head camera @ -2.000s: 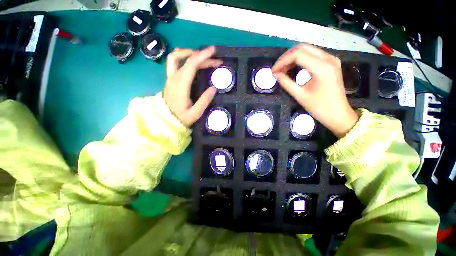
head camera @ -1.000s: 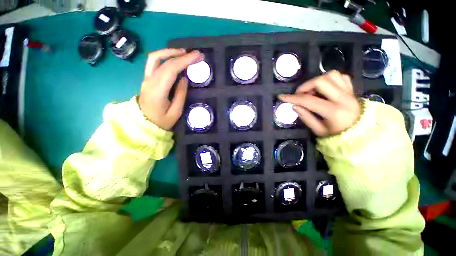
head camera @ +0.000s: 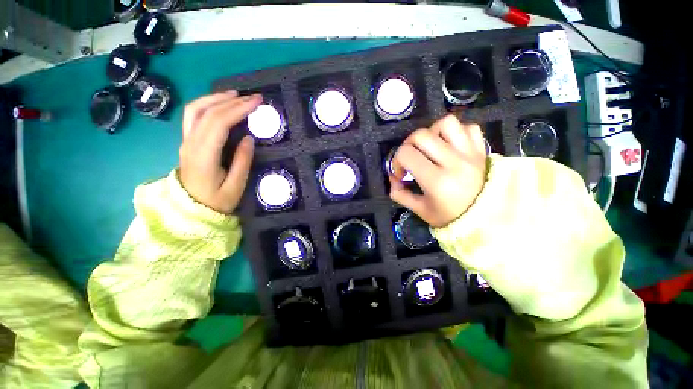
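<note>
The black foam tray [head camera: 365, 137] lies tilted in front of me, with round watch units in its square pockets. Several faces are lit plain white, such as the top-row unit [head camera: 332, 108]; others are dark or show a small white square. My left hand [head camera: 215, 148] is at the tray's far left corner, fingers and thumb apart around the lit corner unit [head camera: 267, 122], fingertips at its edge. My right hand [head camera: 441, 169] is over a second-row unit [head camera: 408, 176] that is partly hidden. Its fingers are bent towards the thumb; whether they touch the unit is hidden.
Several loose watch units [head camera: 150, 97] lie on the green mat [head camera: 83, 175] beyond the left corner. A pale rail [head camera: 304, 21] crosses the far side, with a red-handled piece [head camera: 511, 13]. A white paper [head camera: 558, 67] is on the tray's far right corner; a power strip [head camera: 614, 129] stands right.
The tray appears rotated, its right side farther away, and shifted left in view. My right hand has moved left over the second-row unit. A third-row face that showed a white pattern is now dark.
</note>
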